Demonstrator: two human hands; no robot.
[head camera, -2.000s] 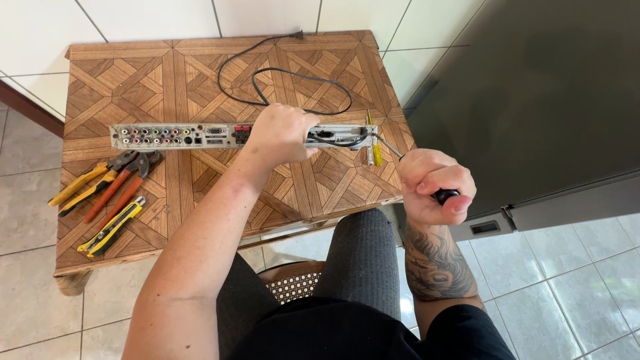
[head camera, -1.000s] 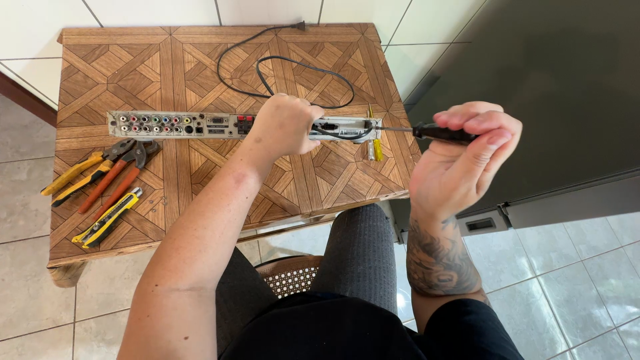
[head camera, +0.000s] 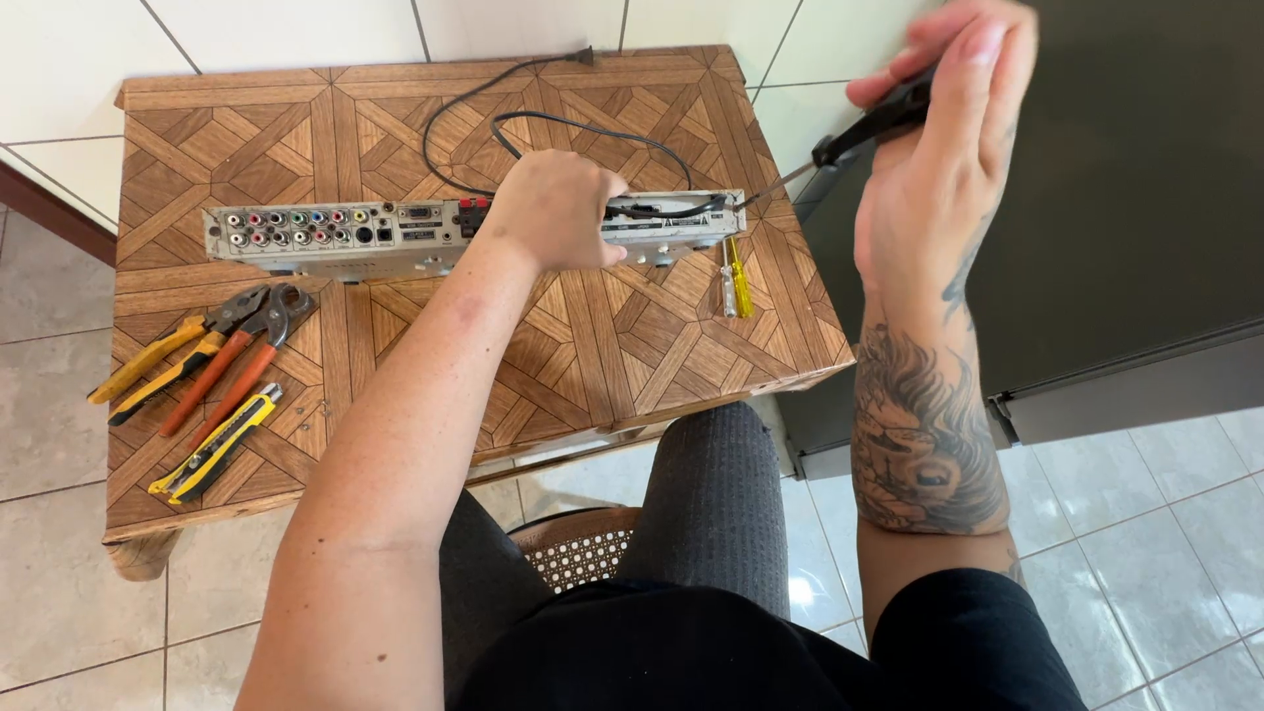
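Note:
A flat metal audio-video unit (head camera: 336, 259) stands on its edge across the wooden table, its panel of coloured RCA jacks facing up. My left hand (head camera: 558, 209) grips it right of the middle, over the black power cord's (head camera: 671, 211) run along the panel. At the upper right, my right hand (head camera: 943, 128) holds a black-handled screwdriver (head camera: 869, 123), slightly blurred. Its shaft slants down to the right end of the unit, with the tip at or very near the corner. Whether the tip sits in a screw cannot be told.
Yellow-handled pliers (head camera: 178, 355), orange-handled pliers (head camera: 232, 370) and a yellow utility knife (head camera: 217, 444) lie on the table's left side. Two small screwdrivers, one clear-handled (head camera: 729, 286) and one yellow (head camera: 741, 286), lie below the unit's right end. A dark appliance (head camera: 1116, 197) stands at the right.
My right hand has risen, and the screwdriver, roughly level one second ago, now slants upward from the unit's right end. My left hand still grips the unit.

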